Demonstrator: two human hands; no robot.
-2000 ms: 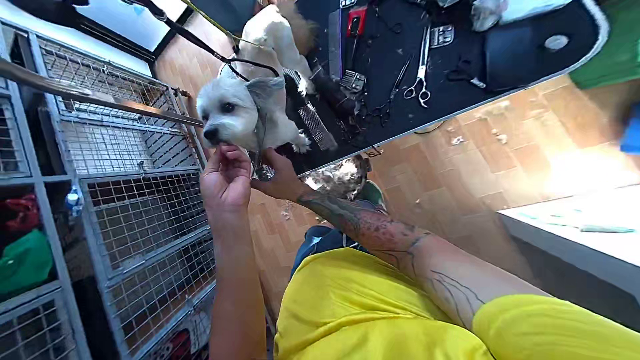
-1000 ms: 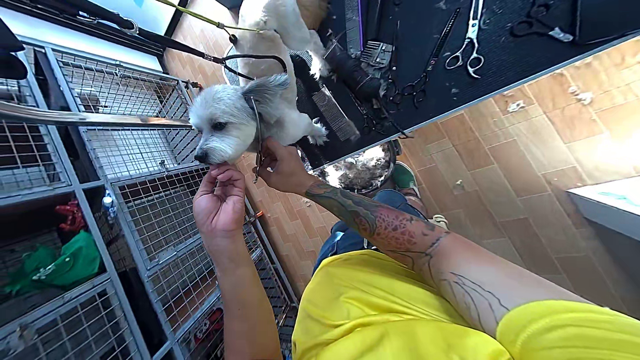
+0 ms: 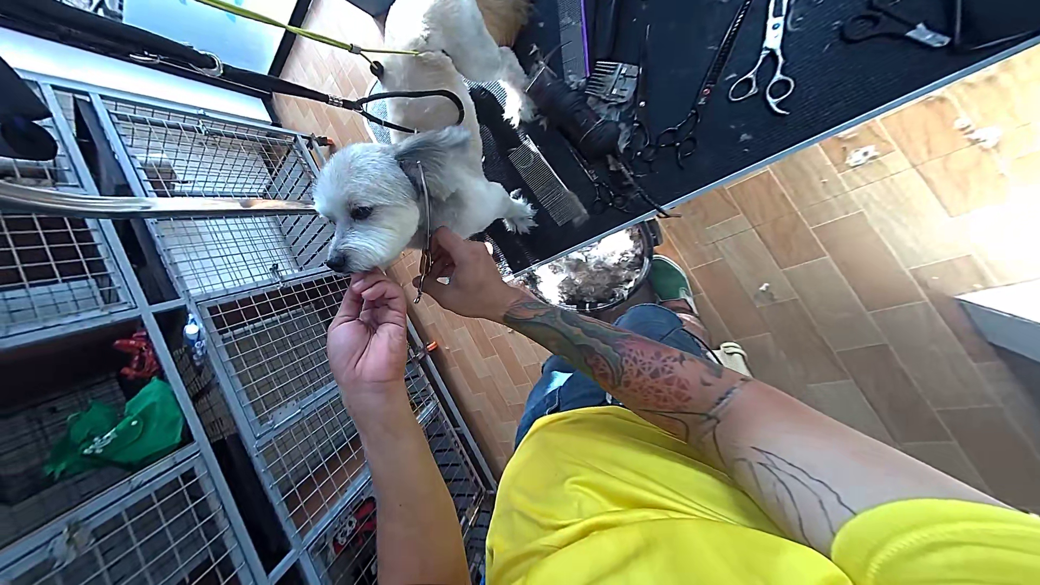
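Observation:
A small white dog [image 3: 370, 203] with a greyish ear stands on the black grooming table [image 3: 699, 175], its head turned towards the left. My left hand [image 3: 370, 329] is under its muzzle, the fingertips bent at the chin. Pinched in the fingers of my right hand [image 3: 463, 272] are slim metal grooming scissors [image 3: 426, 211], their blades lying along the side of the head below the ear. A black loop [image 3: 414, 96] and a yellow-green cord [image 3: 309, 34] run by the dog's back.
On the table lie a steel comb [image 3: 546, 180], a black clipper [image 3: 573, 114], silver scissors [image 3: 768, 65] and several more tools. A bowl of cut fur [image 3: 597, 268] is below the table edge. Wire cages [image 3: 268, 357] and a metal bar [image 3: 154, 206] are at the left.
My right hand's scissors now lie along the side of the dog's head. My left hand remains under the muzzle. The view has shifted closer to the dog and table.

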